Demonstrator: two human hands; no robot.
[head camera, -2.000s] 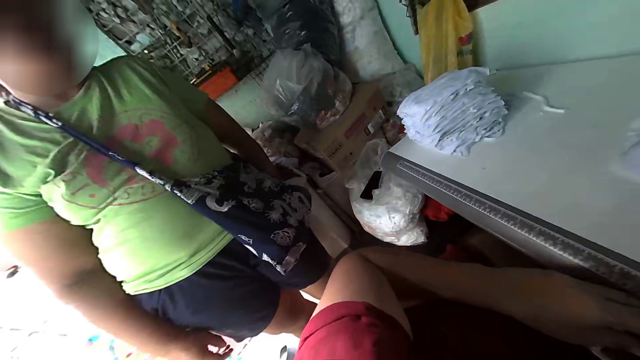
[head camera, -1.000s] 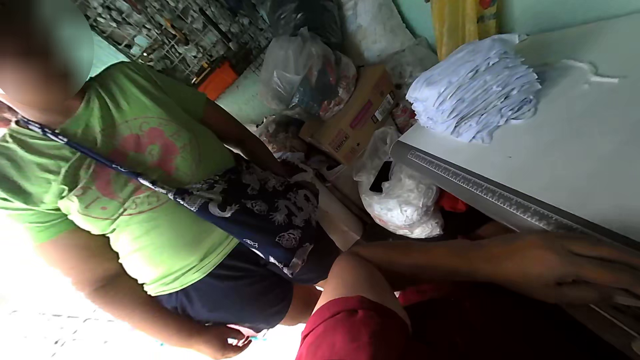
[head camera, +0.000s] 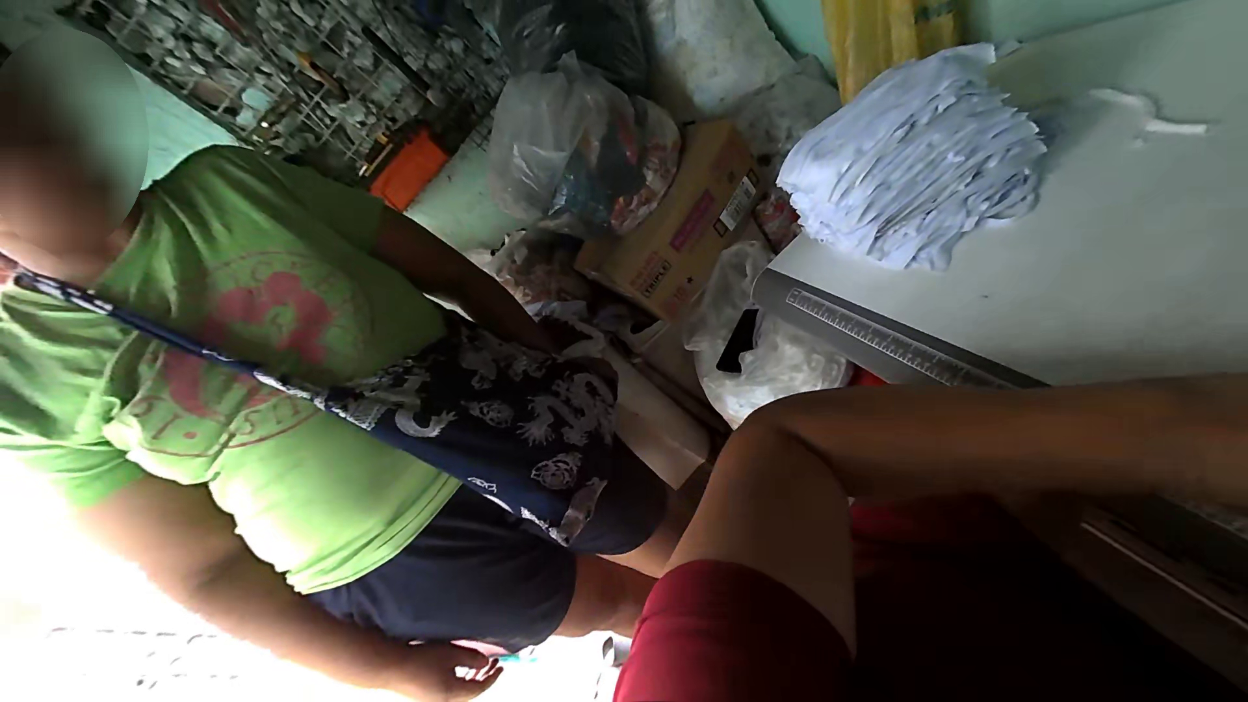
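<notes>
A bare forearm in a red sleeve, my own, reaches across the lower right and out past the right edge, so the hand at its end is hidden from view. My other hand does not show either. Above the forearm is a white tabletop (head camera: 1102, 292) with a grey edge that carries a ruler scale (head camera: 877, 336). A thick stack of pale blue-white fabric pieces (head camera: 912, 161) lies at the table's near corner. A short white strip (head camera: 1155, 112) rests farther along the tabletop.
A person in a green shirt (head camera: 292, 322) with a dark patterned shoulder bag (head camera: 507, 419) stands at the left. Between that person and the table are a cardboard box (head camera: 682, 234), a filled clear plastic bag (head camera: 585, 146) and a white plastic bag (head camera: 780, 366). Yellow material (head camera: 877, 39) hangs behind the stack.
The hand seen earlier at the table's edge has moved out of view at the right. Its forearm now stretches across the table's edge.
</notes>
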